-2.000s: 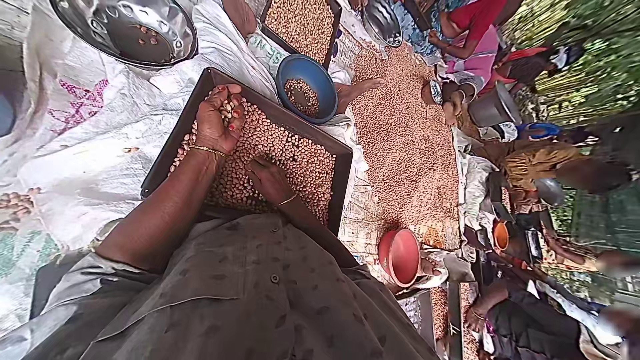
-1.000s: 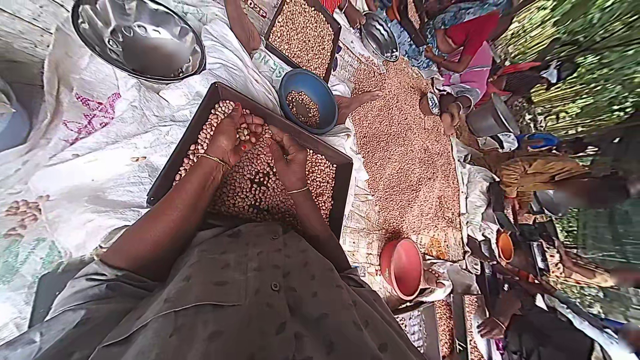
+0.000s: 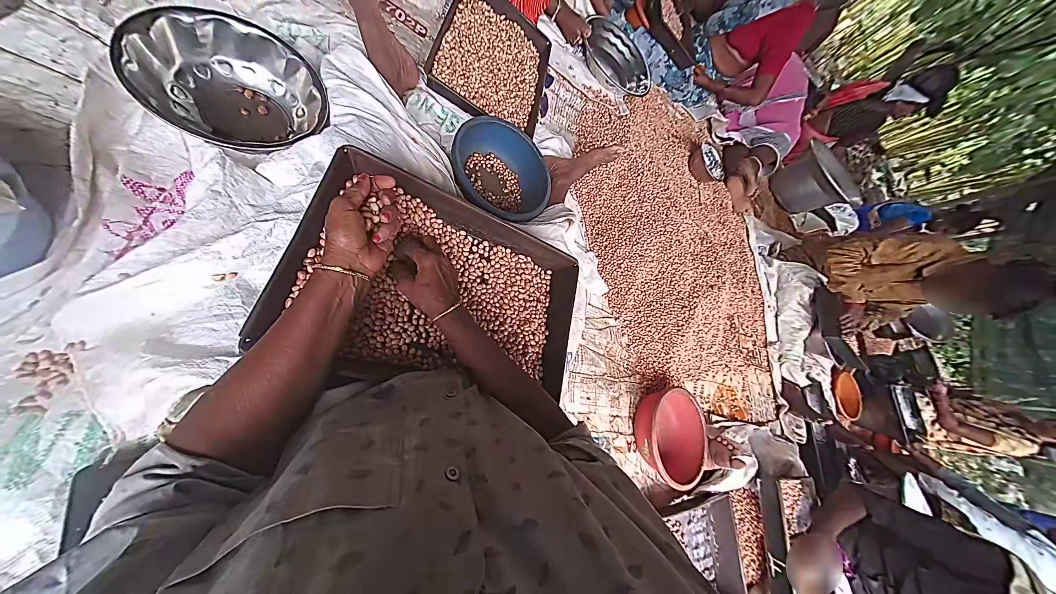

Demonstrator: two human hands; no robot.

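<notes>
My left hand (image 3: 361, 224), palm up with curled fingers, holds a small heap of peanut kernels above the left part of a dark rectangular tray (image 3: 568, 330). Close on its right is my right hand (image 3: 425, 272), back upward and fingers bent, low over the kernels; whether anything is between its fingertips is hidden. A layer of pinkish-brown peanut kernels (image 3: 503, 289) covers much of the tray. The tray's near edge is partly behind my arms and shirt. Each wrist bears a thin bangle.
A blue bowl (image 3: 528, 153) with kernels touches the tray's far side. A fluted metal basin (image 3: 301, 70) holds a few kernels. Beyond lie another filled tray (image 3: 542, 62), a big spread of kernels (image 3: 668, 247) and a red bowl (image 3: 676, 437). Several people sit around; a bare foot is near the blue bowl.
My right hand rose from the kernels to beside my left hand, then moved back down a little. My left hand stays over the tray with kernels in it.
</notes>
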